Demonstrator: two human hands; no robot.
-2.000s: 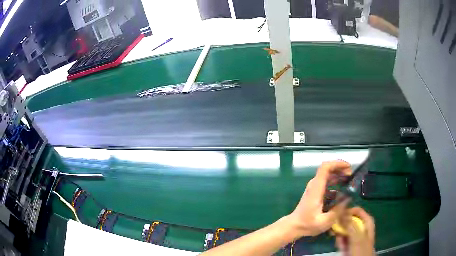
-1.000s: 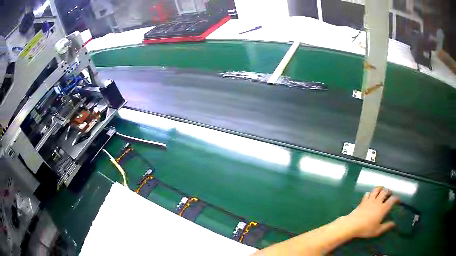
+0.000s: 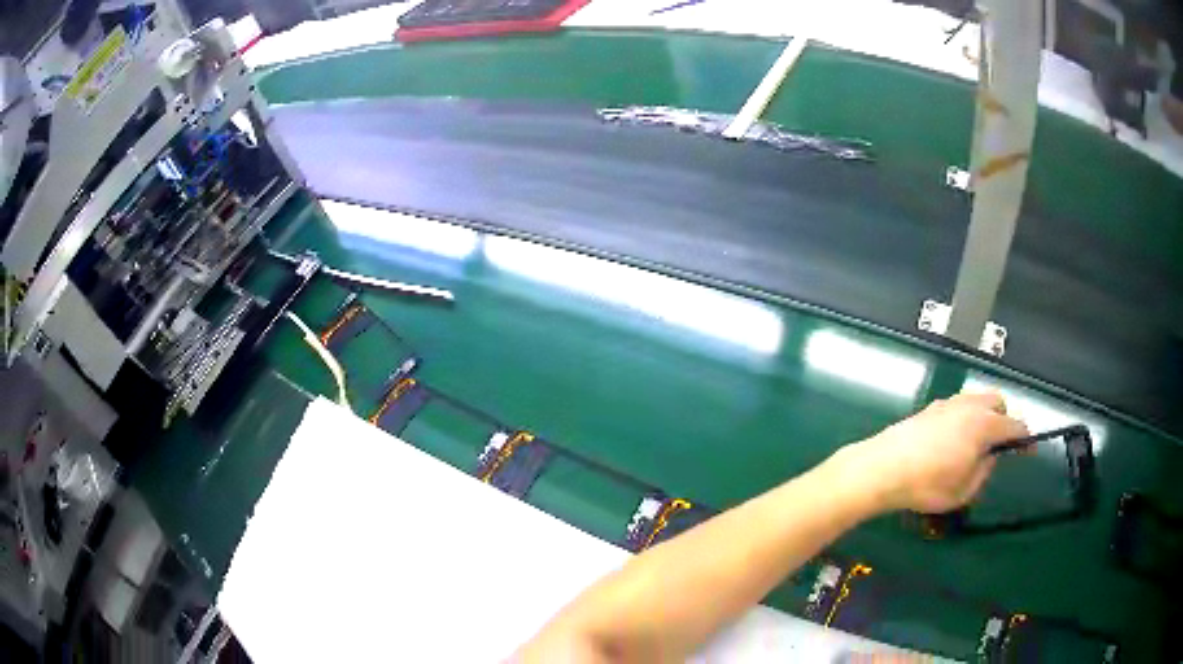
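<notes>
My left hand (image 3: 957, 454) reaches in from the bottom edge to the right side. Its fingers are closed on the upper left edge of a thin black frame (image 3: 1082, 470) with an open centre. The frame's lower left corner, with a small orange spot, shows below my hand. The fingertips are partly hidden. Whether the frame touches the green surface cannot be told. My right hand is not in view.
Several black frames with orange cables (image 3: 516, 463) lie in a curved row on the green surface (image 3: 623, 376), beside a white sheet (image 3: 402, 532). A machine (image 3: 182, 234) stands left. A metal post (image 3: 996, 195) rises beyond a grey belt (image 3: 519, 169). Another dark part (image 3: 1142, 529) lies far right.
The view has turned left and down. The right hand with a yellow object has left the picture. My left hand, first near it, then spread over the frame, now grips the frame's edge.
</notes>
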